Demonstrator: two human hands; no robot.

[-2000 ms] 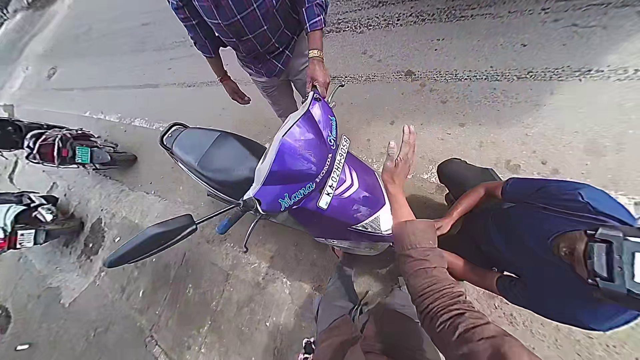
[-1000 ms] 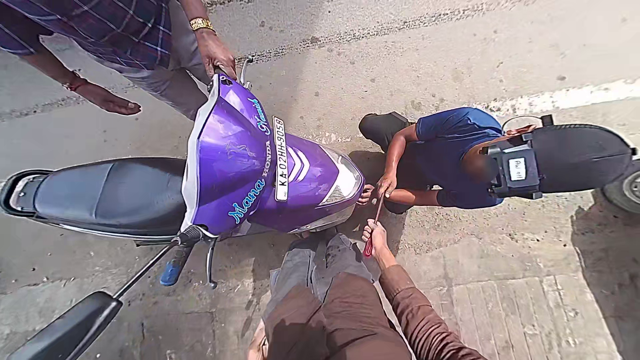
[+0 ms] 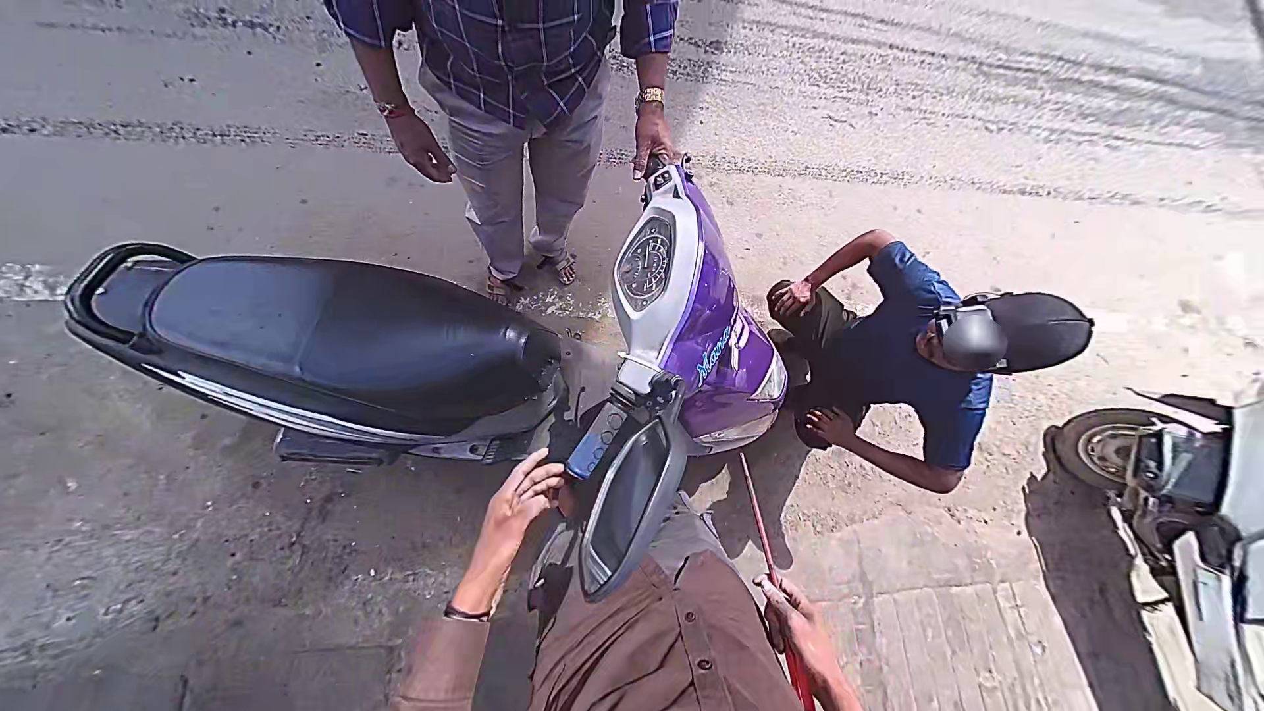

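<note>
My left hand (image 3: 526, 494) is at the blue handlebar grip (image 3: 596, 444) of a purple Honda scooter (image 3: 726, 336), fingers spread near its end; whether they touch is unclear. In front of that hand a black mirror (image 3: 634, 504) sticks out from the handlebar. My right hand (image 3: 793, 617) is closed around a long, thin rod-like tool (image 3: 758, 513) with a red handle, its tip pointing towards the scooter's front. Behind the handlebar lie the round-dialled instrument panel (image 3: 647, 262) and the long black seat (image 3: 346, 336).
A standing person in a checked shirt (image 3: 518, 59) holds the far handlebar end. Another person in a blue shirt (image 3: 889, 346), wearing a cap and a head-mounted device, crouches at the scooter's front. A parked vehicle's wheel (image 3: 1101, 446) is at the right, on the rough pavement.
My left hand has come up to the blue grip. The crouching person's hands have moved apart, away from the red-handled tool. My right hand was empty in the oldest frame.
</note>
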